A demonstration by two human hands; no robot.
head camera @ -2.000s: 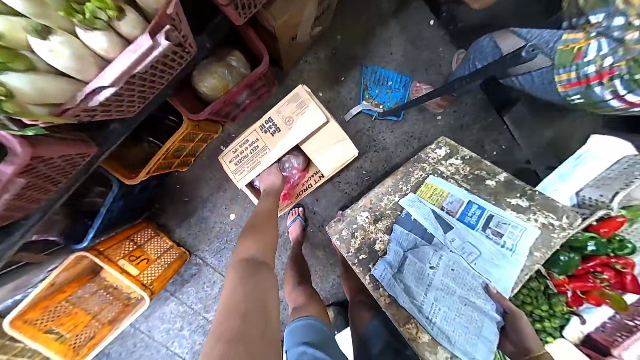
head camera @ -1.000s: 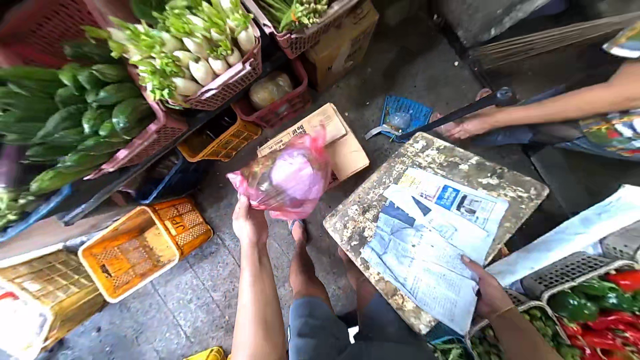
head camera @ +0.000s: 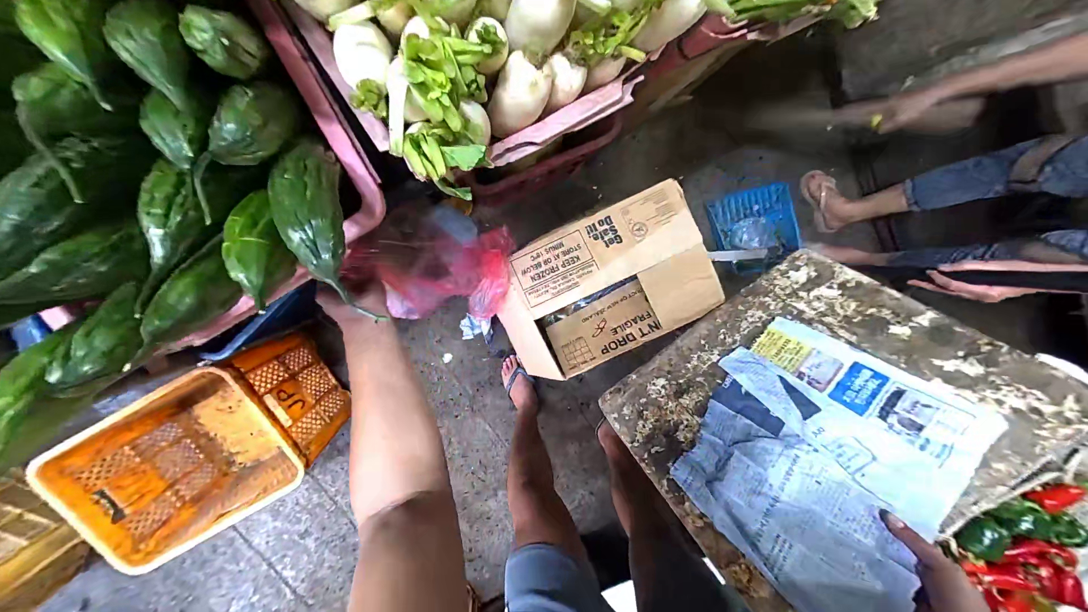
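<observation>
My left hand (head camera: 353,302) is shut on a pink plastic bag (head camera: 433,268), blurred, beside the crate of green vegetables; part of the hand is behind a hanging vegetable. The bag's contents cannot be made out. To its right a cardboard box (head camera: 616,280) stands on the floor with its flaps partly open. My right hand (head camera: 931,561) rests at the lower edge of crumpled newspaper sheets (head camera: 816,476), thumb on top and the other fingers out of view. The newspaper lies on a worn, stained tabletop (head camera: 960,340).
Crates of dark green vegetables (head camera: 246,123) and white radishes (head camera: 518,89) stand at the upper left. An orange crate (head camera: 170,467) sits at the lower left. Near a blue basket (head camera: 752,221) are another person's feet and hands. Red and green peppers (head camera: 1020,544) lie at the lower right.
My left hand, inside the box two seconds ago, held up the pink bag one second ago and has since moved left with it towards the crates. My right hand stays at the newspaper.
</observation>
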